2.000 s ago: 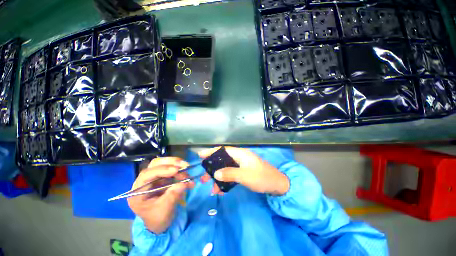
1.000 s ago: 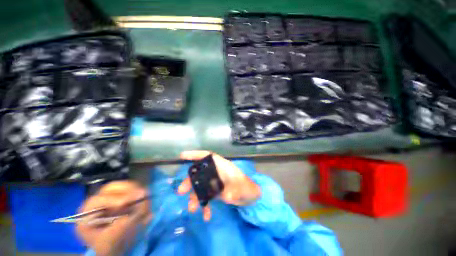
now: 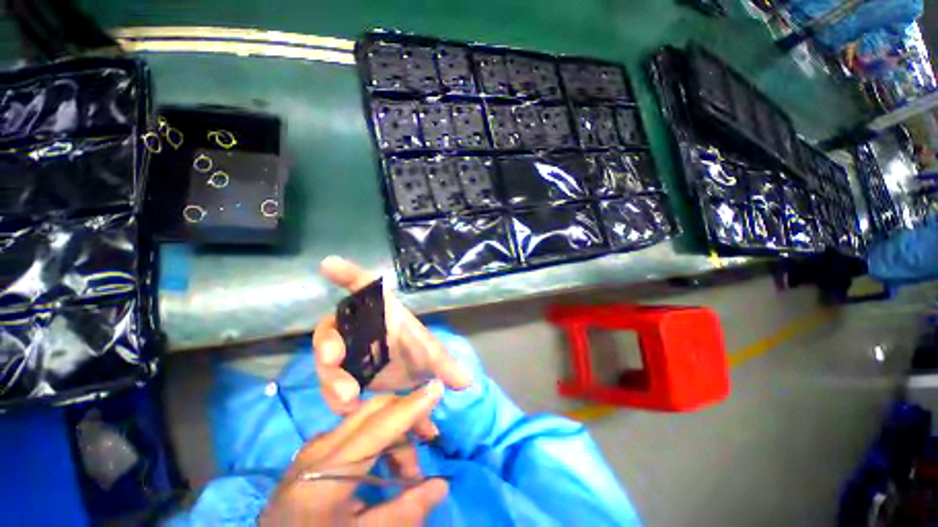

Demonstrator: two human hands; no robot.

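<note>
My right hand (image 3: 406, 345) holds a flat black plastic housing (image 3: 363, 331) by its edges, tilted, above the lap just off the bench edge. Small holes and recesses show in its face. My left hand (image 3: 355, 458) is below it, with fingertips by my right palm. Silvery tweezers (image 3: 375, 480) lie across the left hand, under its fingers; where their tips are is hard to tell. Thin yellow rings (image 3: 219, 179) lie apart in the black small parts box (image 3: 280, 154) on the green bench.
Left blister tray (image 3: 146, 206) is cut off by the picture's edge. Right blister tray (image 3: 396, 242) holds rows of housings. More trays (image 3: 710, 221) lie farther right. A red stool (image 3: 684, 355) and a blue bin (image 3: 36, 463) stand below. A person's blue sleeve (image 3: 910, 255) shows at far right.
The view has swung right. My left hand with the tweezers has come back from the left to below my right hand. The housing is now more upright in my right hand.
</note>
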